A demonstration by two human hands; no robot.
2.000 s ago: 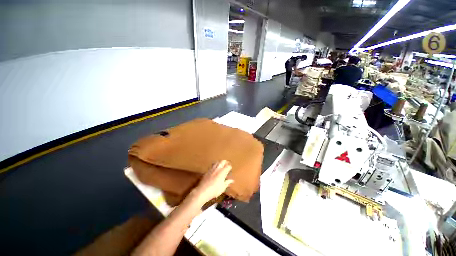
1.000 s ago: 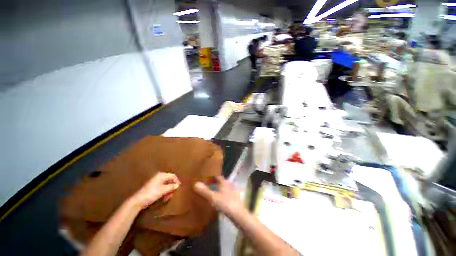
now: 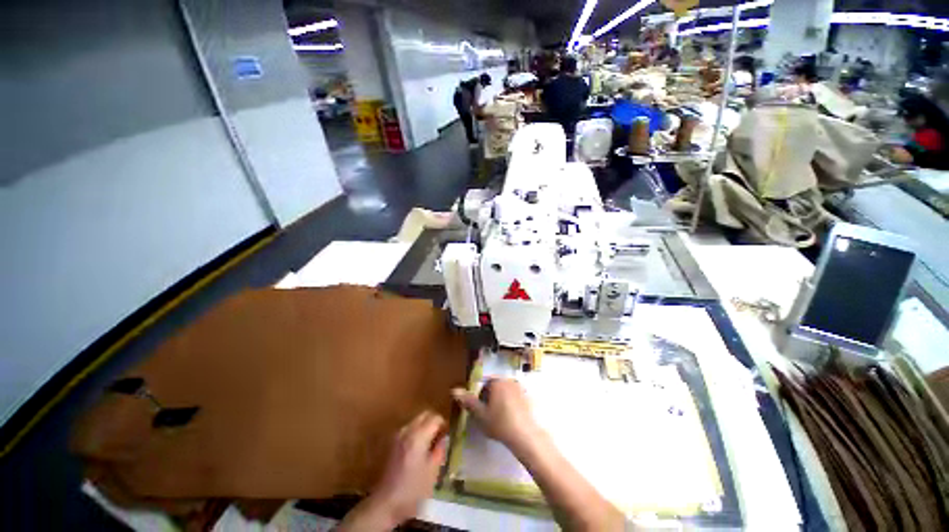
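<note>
A large brown bag panel (image 3: 281, 384) lies flat at the left, with two small dark patches near its left end. My left hand (image 3: 416, 462) is at the panel's lower right edge with fingers curled; whether it pinches the edge is unclear. My right hand (image 3: 499, 407) is over the left edge of the white template plate (image 3: 614, 447), close to the panel's right edge. A small dark thing shows at its fingers, too small to name. The yellow-brass clamp (image 3: 583, 351) sits under the head of the white sewing machine (image 3: 520, 281).
A control panel (image 3: 855, 286) with a dark screen stands at the right. Many thin brown strips (image 3: 869, 436) are fanned below it. Beige bag pieces (image 3: 780, 156) and thread cones (image 3: 687, 135) are behind. People stand along the aisle at the back.
The view has turned right, bringing the control panel and strips into sight. The panel is spread flatter. Both hands have moved from the panel's middle to its right edge and the template plate.
</note>
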